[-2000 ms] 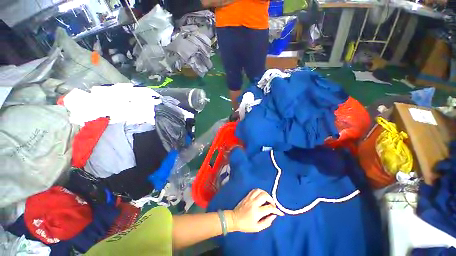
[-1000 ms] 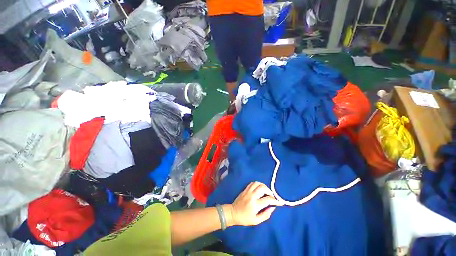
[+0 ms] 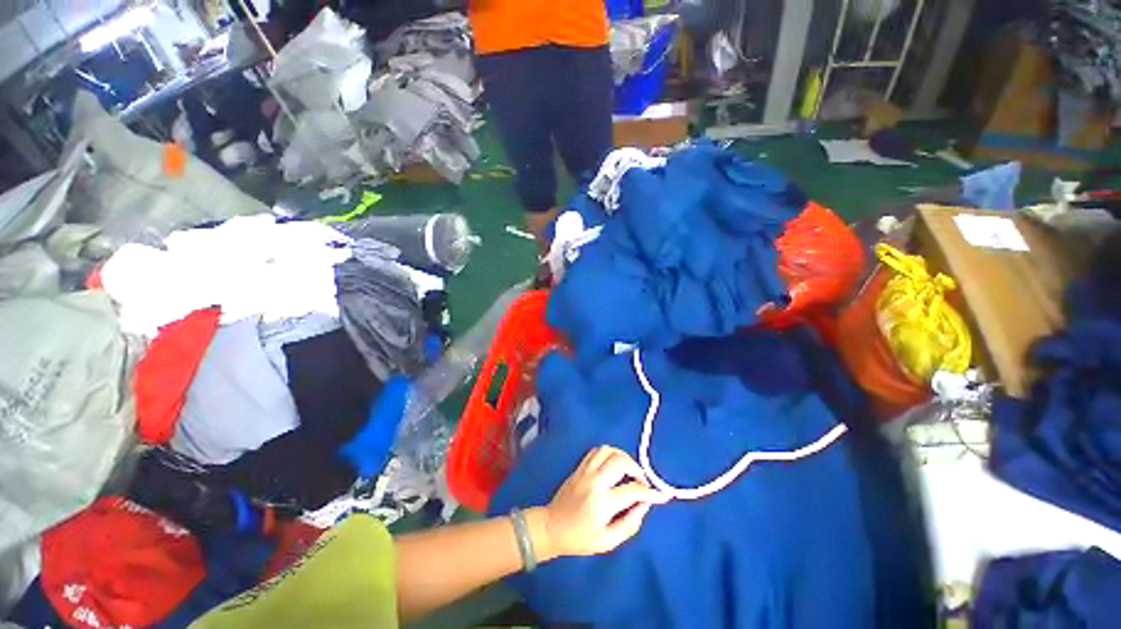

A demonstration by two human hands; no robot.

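Observation:
A blue garment piece (image 3: 738, 541) lies spread in front of me, with a curved white piping line (image 3: 739, 471) across it. My left hand (image 3: 599, 501) comes in from the lower left, a band on its wrist. Its thumb and fingertips pinch the cloth at the left part of the piping curve. My right hand is not in view. A heap of the same blue cloth (image 3: 688, 252) stands just behind the piece.
A red slotted basket (image 3: 482, 430) is left of the garment. Mixed garments (image 3: 234, 369) lie farther left. A red-orange bag (image 3: 818, 264), yellow bag (image 3: 920, 322) and carton (image 3: 983, 289) are right. Navy pieces (image 3: 1063, 424) lie on a white table (image 3: 971, 522). A person (image 3: 547, 111) stands behind.
The view has turned slightly right, so everything sits farther left in the picture. My left hand still pinches the cloth at the same part of the piping.

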